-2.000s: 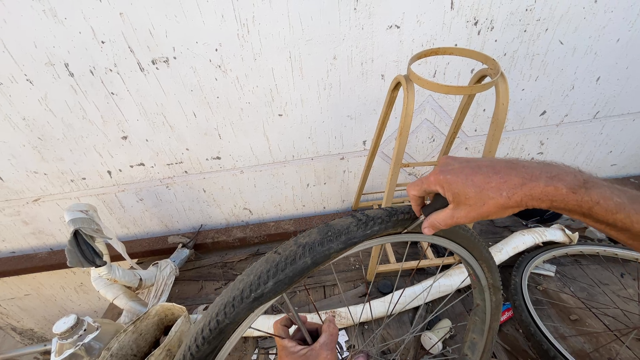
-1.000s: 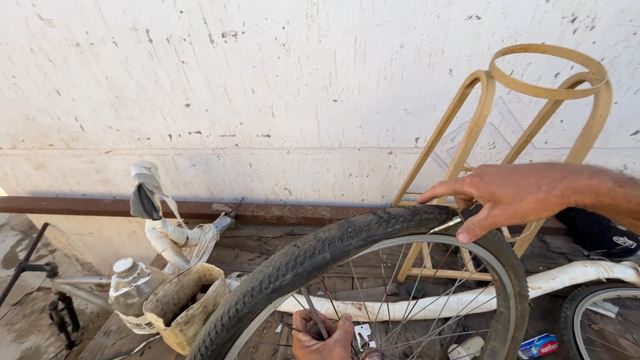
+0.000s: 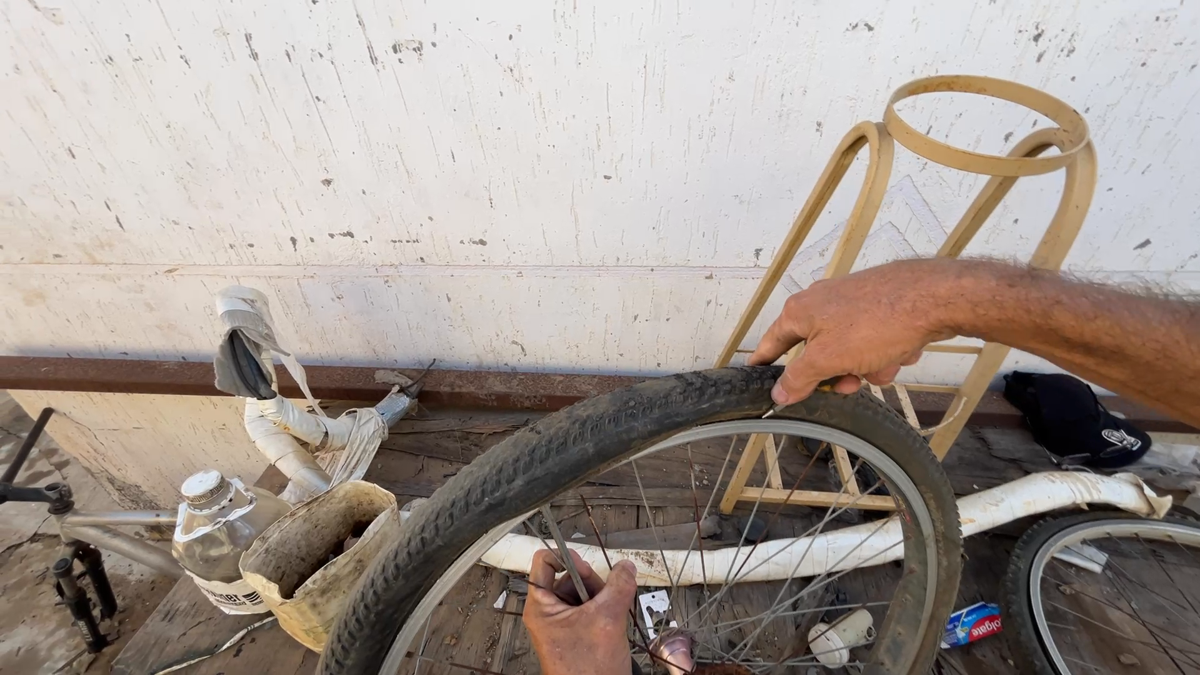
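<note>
A bicycle wheel with a knobbly black tyre (image 3: 562, 441) and silver rim stands upright in front of me. Through the spokes at the lower middle, my left hand (image 3: 581, 609) grips a thin metal lever (image 3: 564, 553) whose upper end meets the rim. At the wheel's top, my right hand (image 3: 844, 328) holds a slim tool with a metal tip (image 3: 771, 411) at the tyre's edge by the rim; its handle is mostly hidden in the fingers. The index finger rests on or just over the tread.
A tan metal stand (image 3: 862, 206) leans by the white wall. Behind the wheel lies a white wrapped tube (image 3: 806, 553). A second wheel (image 3: 1041, 581) and black cap (image 3: 1078, 422) are at right; at left, a plastic jug (image 3: 220, 525), cut container (image 3: 319, 553) and bicycle frame (image 3: 122, 534).
My right hand shows a dark tool handle two seconds ago; now the fingers cover most of it and the index finger extends over the tread. The view has shifted left.
</note>
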